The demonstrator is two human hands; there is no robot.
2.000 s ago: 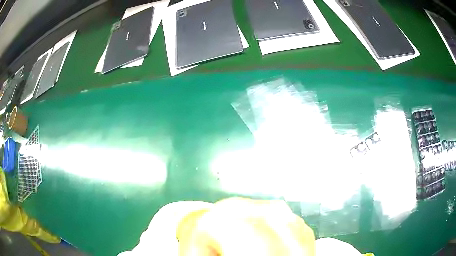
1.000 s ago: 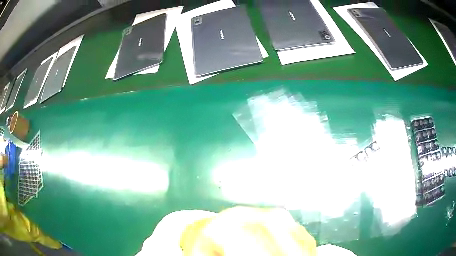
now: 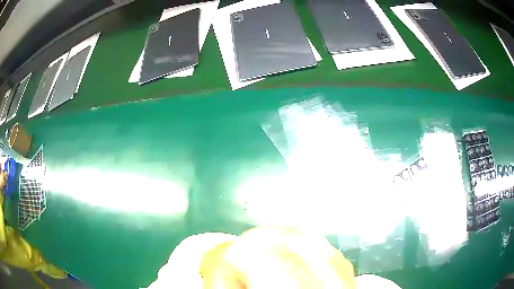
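Observation:
No hand of mine can be made out. A pale, overexposed yellow and white mass of clothing fills the bottom middle of the picture. Nearest in front lie clear film sheets (image 3: 315, 127) under strong glare, with a small strip of lens covers (image 3: 417, 165) on them. A black sheet of lens covers (image 3: 481, 155) with rows of paired rings lies to their right, with another piece beside it at the right edge. Behind, a row of dark-grey tablets (image 3: 274, 48), back side up, rests on white sheets (image 3: 377, 60).
The tablets lie on a darker green strip (image 3: 124, 96) behind the glossy green bench (image 3: 220, 127). At far left are a patterned sheet (image 3: 32, 197), a brown round container (image 3: 20, 140), a blue object (image 3: 10, 176) and another person's yellow sleeve (image 3: 25, 251).
The row of tablets has moved to the right along the darker strip. The films and lens-cover sheets have stayed in place. The other person's sleeve at the left has shifted slightly.

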